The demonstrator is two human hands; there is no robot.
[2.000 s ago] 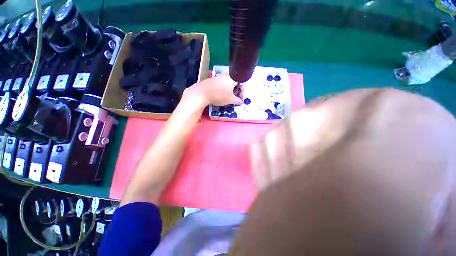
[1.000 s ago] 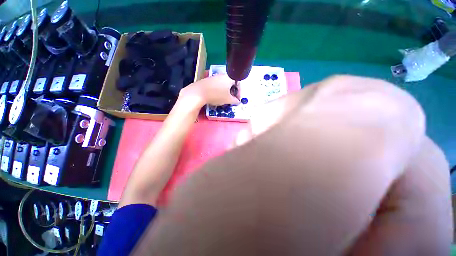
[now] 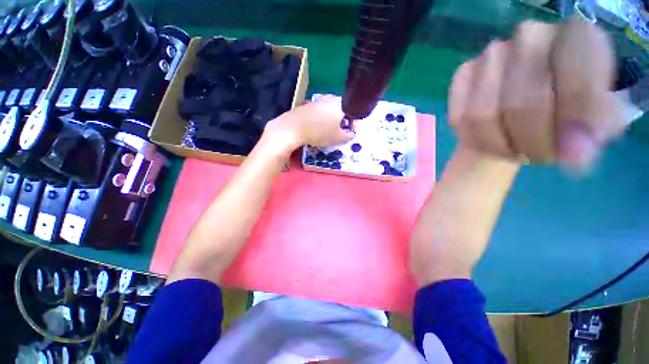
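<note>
My left hand (image 3: 319,126) reaches over the upper left of the white parts tray (image 3: 370,173). Its fingertips pinch a small dark fitting (image 3: 346,124) right under the tip of the hanging dark cylinder (image 3: 370,78), which looks like an electric screwdriver. Small round black and white discs (image 3: 324,158) lie in the tray, partly hidden by my hand. My right hand (image 3: 534,92) is raised at the upper right, close to the camera and blurred. Its fingers are curled into a fist; no object shows in it.
A cardboard box (image 3: 300,78) heaped with black parts (image 3: 238,96) stands left of the tray. Cameras (image 3: 107,206) line the far left. The tray stands on a pink-red mat (image 3: 306,227). A black cable (image 3: 605,284) crosses the bench edge at lower right, above cartons.
My right hand and arm have moved from right in front of the lens to the upper right, uncovering the mat and tray. My left hand stays at the tray. The whole view has shifted slightly.
</note>
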